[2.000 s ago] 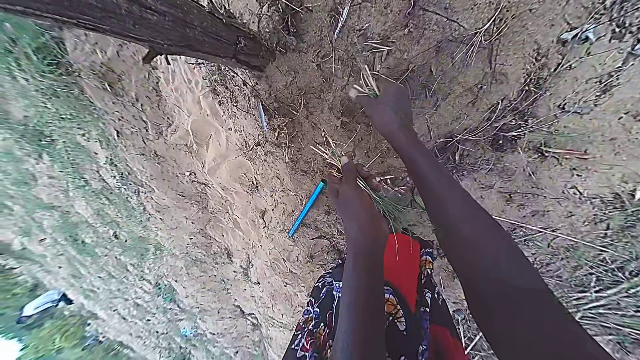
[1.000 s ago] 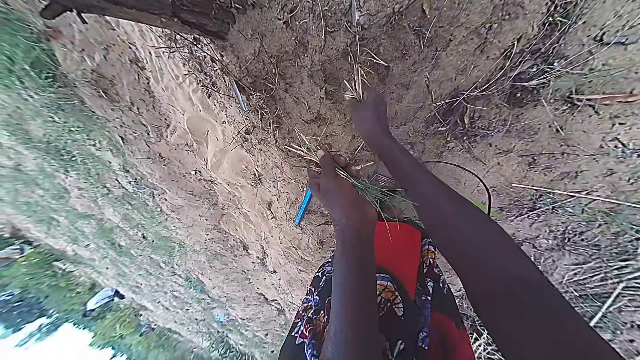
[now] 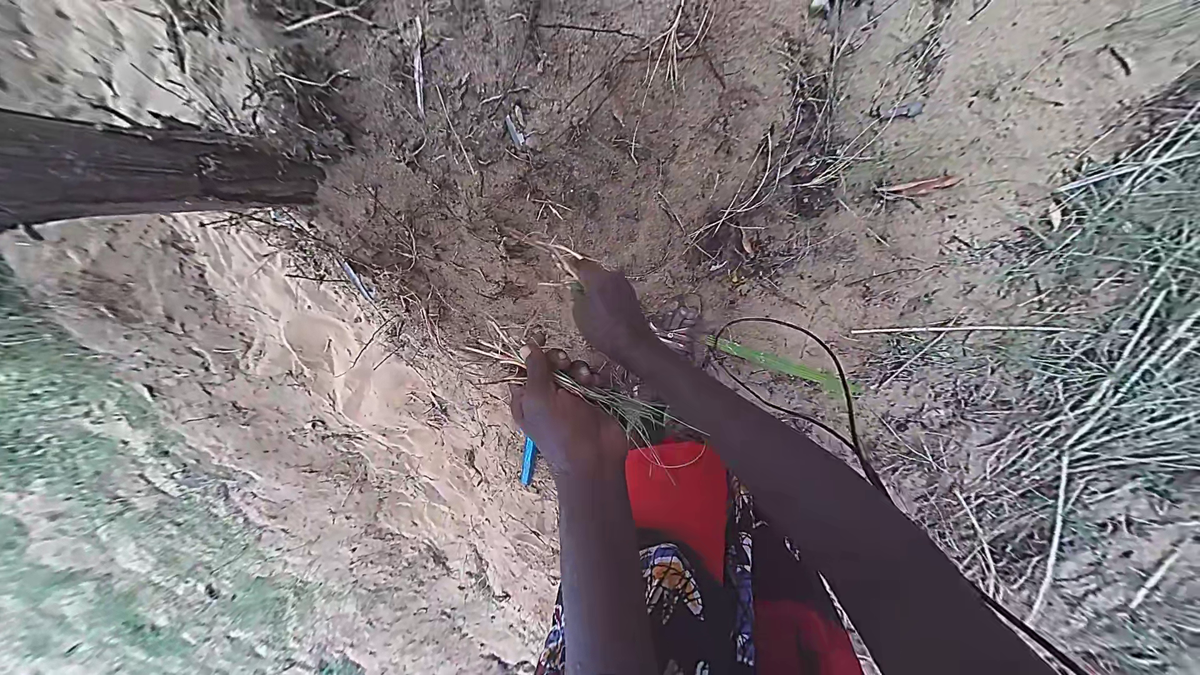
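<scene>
My left hand point(image 3: 567, 412) is closed around a bunch of thin grass stalks point(image 3: 619, 405), their pale root ends out past the thumb and their green blades lying toward my lap. Just ahead and to the right, my right hand point(image 3: 607, 305) grips a smaller tuft of dry, pale stalks point(image 3: 561, 253) low over the sandy soil. A blue stick-like object point(image 3: 529, 461) lies on the ground beside my left wrist, partly hidden by it. Red and patterned cloth point(image 3: 680, 487) covers my lap between the forearms.
A wooden trunk or post point(image 3: 159, 169) juts in from the left. A thin black cable point(image 3: 848, 403) loops by my right forearm, near a long green blade point(image 3: 778, 360). Dry grass point(image 3: 1116, 375) lies at the right, a brown leaf point(image 3: 919, 186) and twigs farther ahead.
The right hand has come closer to the left one, and its tuft now points left. Both hands keep their stalks. The view has shifted, bringing more ground at the right into sight.
</scene>
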